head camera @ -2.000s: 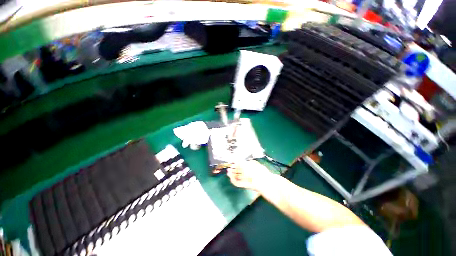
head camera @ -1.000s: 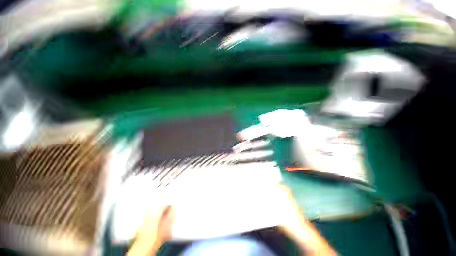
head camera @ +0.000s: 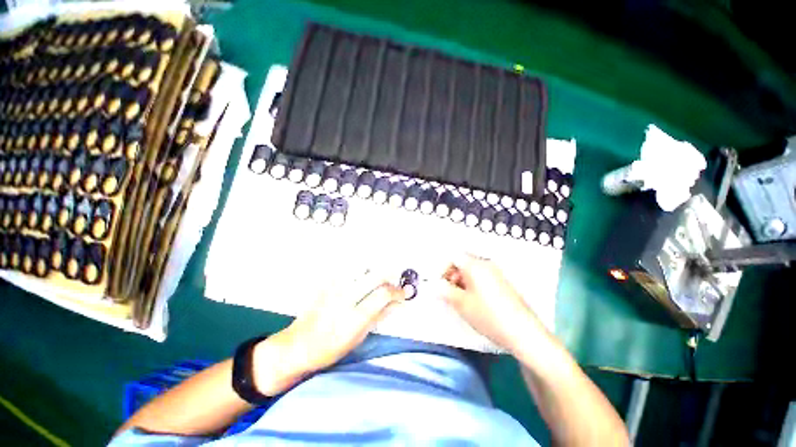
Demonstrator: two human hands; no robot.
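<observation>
My left hand (head camera: 349, 316) holds one small black part (head camera: 409, 281) with a pale round end at its fingertips, over the white sheet (head camera: 253, 253). My right hand (head camera: 471, 292) is just right of that part, fingers bent close together; whether it holds something small cannot be made out. A short row of three black parts (head camera: 321, 208) stands above my left hand. Longer rows of parts (head camera: 410, 195) stand along the lower edge of the black tray (head camera: 406, 109), which has long parallel channels and a small white label.
Stacked layers of dark parts (head camera: 65, 148) with tan ovals lie at left. At right are a white cloth (head camera: 670, 166) on a pale bottle (head camera: 619, 179), and a clamp fixture (head camera: 694, 249) with metal arms and a red light. A blue crate (head camera: 166, 384) shows below the bench.
The view has swung from the fixture and blower down to the sheet. My right hand has left the fixture and is over the sheet; my left hand now holds a part.
</observation>
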